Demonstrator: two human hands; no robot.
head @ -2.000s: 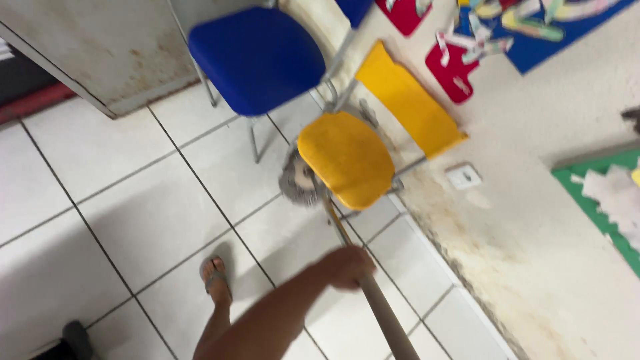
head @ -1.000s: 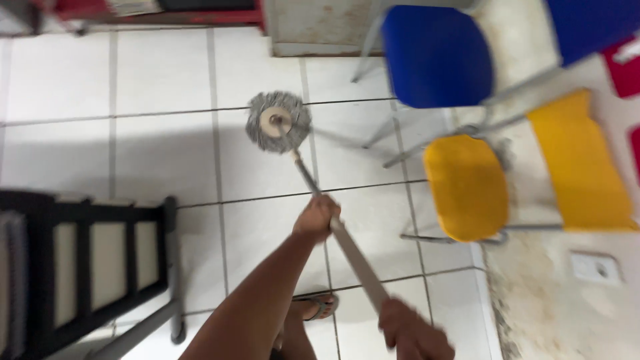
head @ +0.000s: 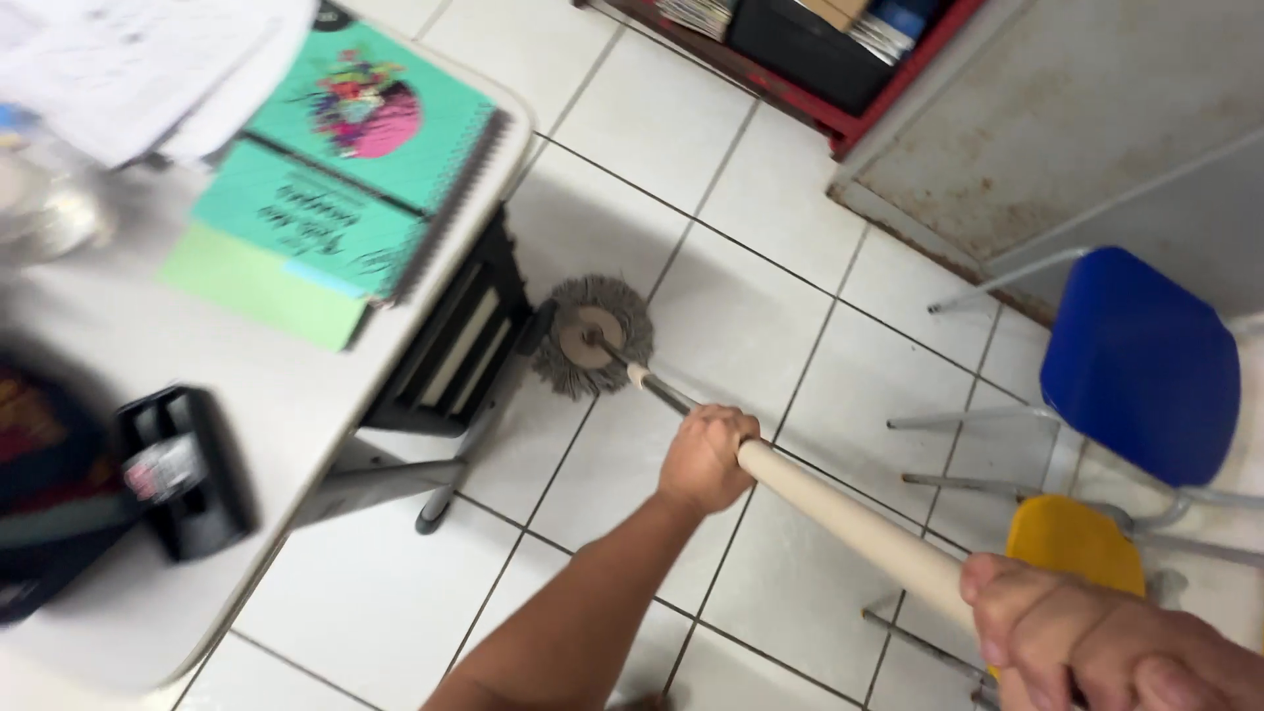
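My left hand (head: 709,456) is wrapped around the lower part of a mop's long handle (head: 849,523), where the beige tube meets the thinner metal shaft. Nearer the camera, at the lower right, my right hand (head: 1106,632) grips the upper end of the same handle. The round mop head (head: 632,316), with grey strands around a beige disc, lies on the white tiled floor, touching or very close to the foot of the desk's black side frame.
A desk (head: 296,425) with a spiral notebook (head: 346,178) and black desk organizer (head: 183,474) fills the left. On the right are a blue chair (head: 1136,365) and a yellow chair (head: 1076,543). A red shelf (head: 849,123) and a rusty metal cabinet (head: 1066,128) stand behind.
The mop head has moved from beneath the yellow chair, across open floor, to beside the desk. My right hand, unseen two seconds ago, is on the handle. The view has swung left.
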